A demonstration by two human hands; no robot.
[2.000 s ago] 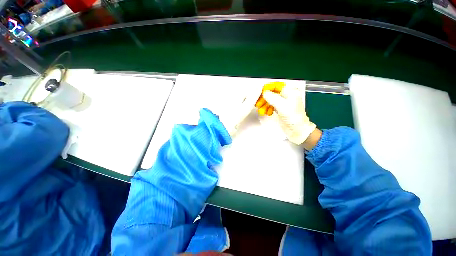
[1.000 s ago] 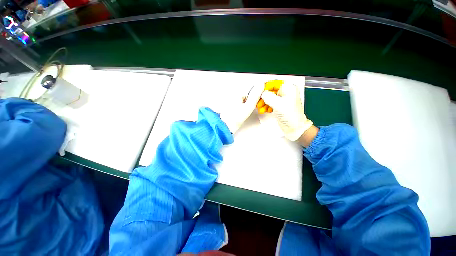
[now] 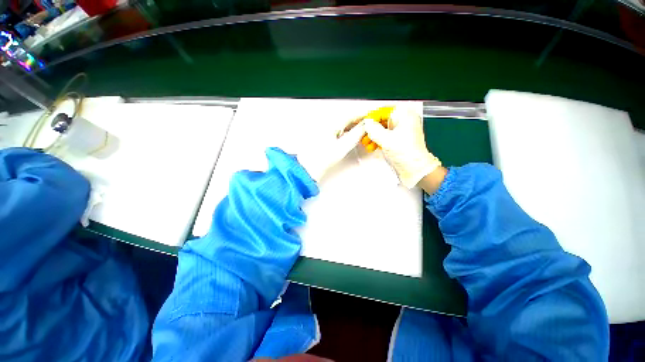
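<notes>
My right hand [image 3: 405, 147], in a thin cream glove, is over the upper right of the white foam mat [image 3: 368, 226]. Bright yellow-orange finger cots [image 3: 380, 116] show at its fingertips; whether they are worn or held is unclear. My left hand [image 3: 331, 150], in a pale glove, blends into the bright mat. Its fingertips meet those of my right hand, beside a small dark, thin thing [image 3: 348, 129] that I cannot make out. What my left fingers hold is washed out by glare.
At left are another foam mat [image 3: 159, 155], a white bottle with a dark top [image 3: 88, 136], a looped cord [image 3: 44, 121] and a neighbour's blue sleeve [image 3: 42, 191]. Thick foam sheets [image 3: 566, 184] lie at right. A green belt [image 3: 353, 71] with metal edging runs behind.
My left hand has moved up to meet my right fingertips, and the small dark thing has come into view there. The whole view has shifted slightly.
</notes>
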